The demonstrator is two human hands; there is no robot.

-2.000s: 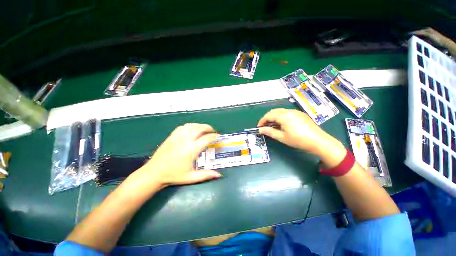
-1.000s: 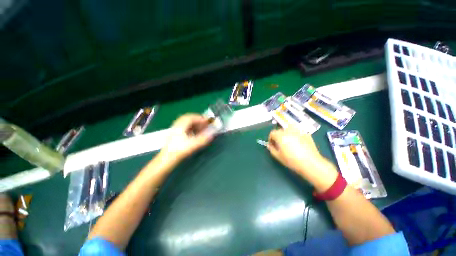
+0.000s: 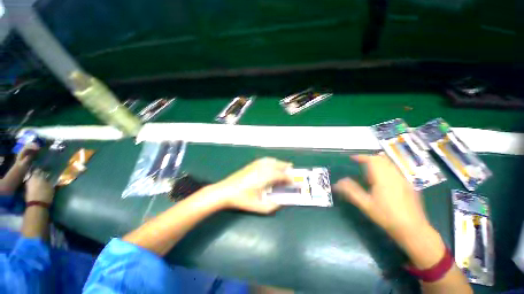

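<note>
A phone mid-frame assembly (image 3: 313,186) lies flat on the green bench in front of me, silver-grey with an orange strip and dark parts inside. My left hand (image 3: 258,184) grips its left end, covering that part. My right hand (image 3: 385,195) is blurred, just right of the frame and apart from it, with thumb and fingers spread and nothing visible in it. A red band (image 3: 432,267) is on my right wrist. A dark cable bundle (image 3: 187,188) lies left of my left hand, partly hidden by the forearm.
Two phone frames (image 3: 409,154) lean on the white strip (image 3: 258,136) at right; another (image 3: 473,238) lies nearer. Several frames (image 3: 234,109) are on the belt (image 3: 356,109). A clear plastic bag (image 3: 155,169) lies left. A yellowish tube (image 3: 106,103) hangs upper left. Another person's hands (image 3: 39,186) are far left.
My left hand has come back from the white strip and holds a phone frame on the bench. My right hand has opened and turned. The view has swung left; another frame shows on the belt.
</note>
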